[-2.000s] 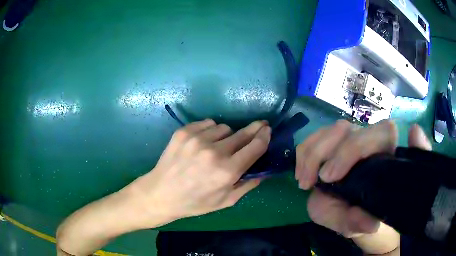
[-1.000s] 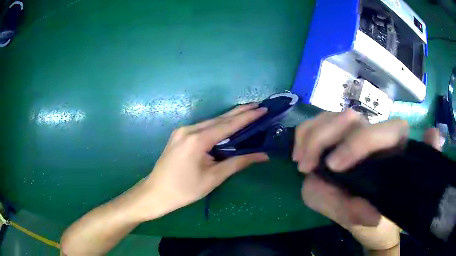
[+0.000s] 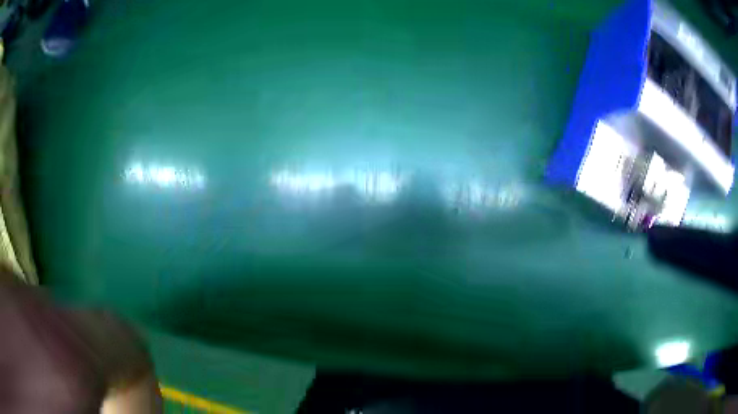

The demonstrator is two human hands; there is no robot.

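The screw feeder point(image 3: 599, 89), a blue-sided white box with dark windows, stands at the upper right on the green table point(image 3: 340, 267). A blurred black tool point(image 3: 696, 257), which looks like the power screwdriver, reaches in from the right edge just below the feeder. My right hand is not in view. A large blurred reddish-brown shape with a patch of skin fills the lower left corner. It may be my left hand or arm point(image 3: 129, 388), cut off by the edge; its fingers cannot be made out. The dark workpiece is not seen in front of me.
A dark blue part point(image 3: 65, 28) with a pale end lies at the upper left. A dull yellow sack-like thing point(image 3: 10, 186) shows along the left edge. A yellow floor line point(image 3: 198, 400) runs below the table's near edge. A blurred object is at the lower right.
The view has shifted left and blurred. Both hands and the dark workpiece have left the middle. The black tool now shows only at the right edge, without a visible hand.
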